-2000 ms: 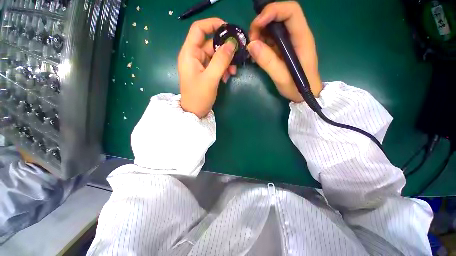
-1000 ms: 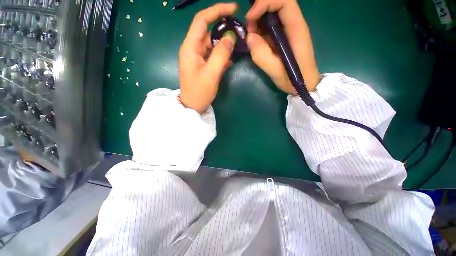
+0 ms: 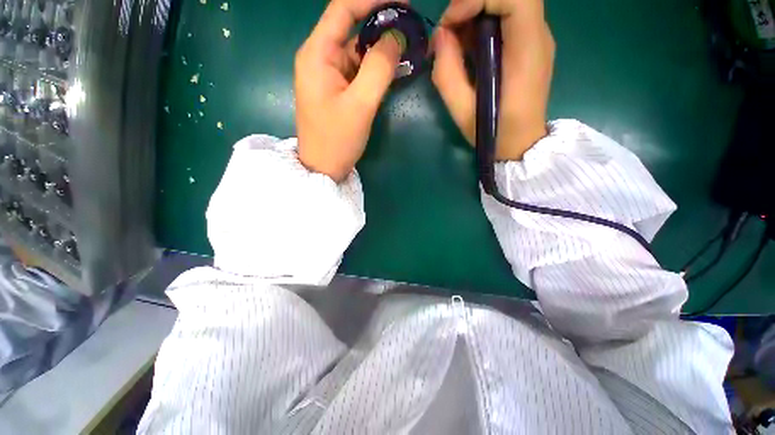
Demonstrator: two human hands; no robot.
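Note:
My left hand holds a round black shiny electronic unit near the top edge of the view, with the thumb lying over its middle. My right hand holds the black soldering iron upright in the view, just right of the unit. The iron's tip is not visible. The right fingertips are close to the unit's right rim; whether they touch it I cannot tell. The iron's cord runs over the right sleeve to the right.
Clear blister trays are stacked at the left. Small pale pieces lie scattered on the green mat beside them. A black box with cables stands at the right. A dark frame with a pale label is at the upper right.
The unit has turned in my left hand, and both hands sit higher in the view. The iron has swung from slanting to nearly upright. The pen has left the view.

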